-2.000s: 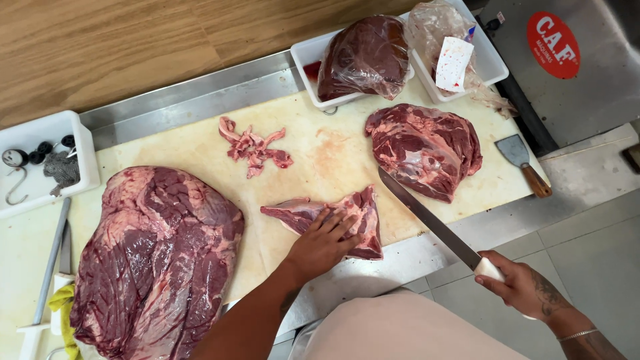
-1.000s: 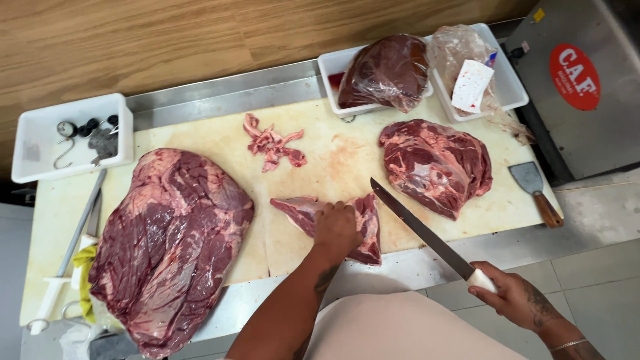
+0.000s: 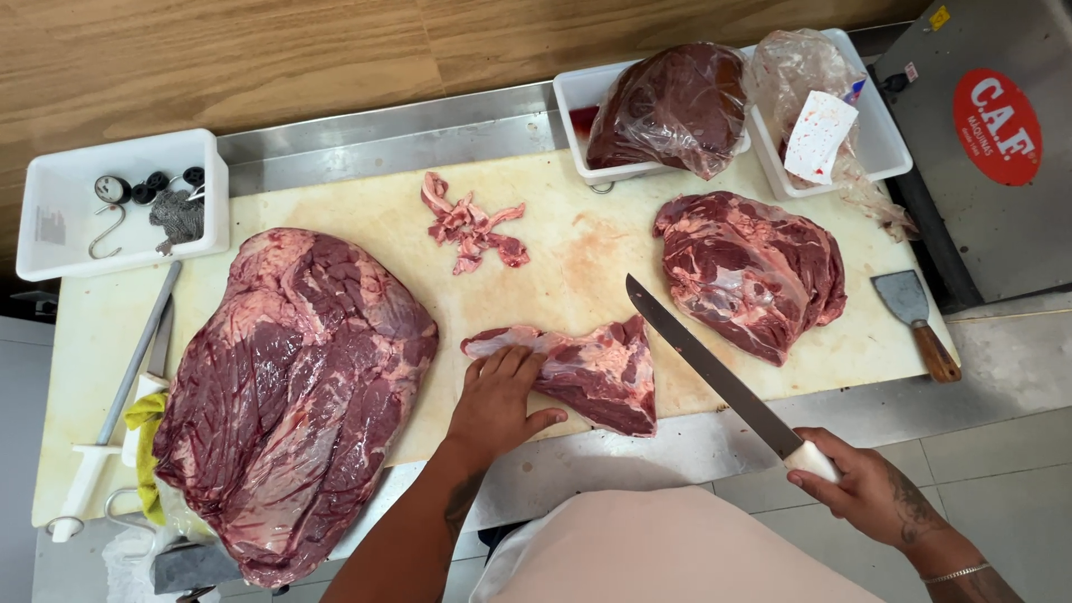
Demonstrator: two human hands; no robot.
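My left hand (image 3: 502, 402) rests with its fingertips on the left part of a small, roughly triangular piece of raw meat (image 3: 603, 368), thumb spread. In my right hand (image 3: 863, 486) is the white handle of a long butcher's knife (image 3: 712, 373); its tip is raised toward the upper left, between the small piece and a rounded cut of raw meat (image 3: 749, 268). A much larger slab of raw meat (image 3: 293, 394) lies to the left. Several meat trimmings (image 3: 473, 222) are heaped toward the back of the pale cutting board (image 3: 569, 293).
White tubs hold bagged dark meat (image 3: 674, 105) and a plastic bag (image 3: 808, 71). A scraper (image 3: 913, 322) lies at right, beside a metal machine (image 3: 988, 226). At left are a sharpening steel (image 3: 138, 356), another knife (image 3: 161, 339), a yellow cloth (image 3: 146, 452) and a tub (image 3: 126, 146) with hooks.
My left hand has moved from the middle of the small piece to its left end, and its thumb is now spread. The knife stays in my right hand.
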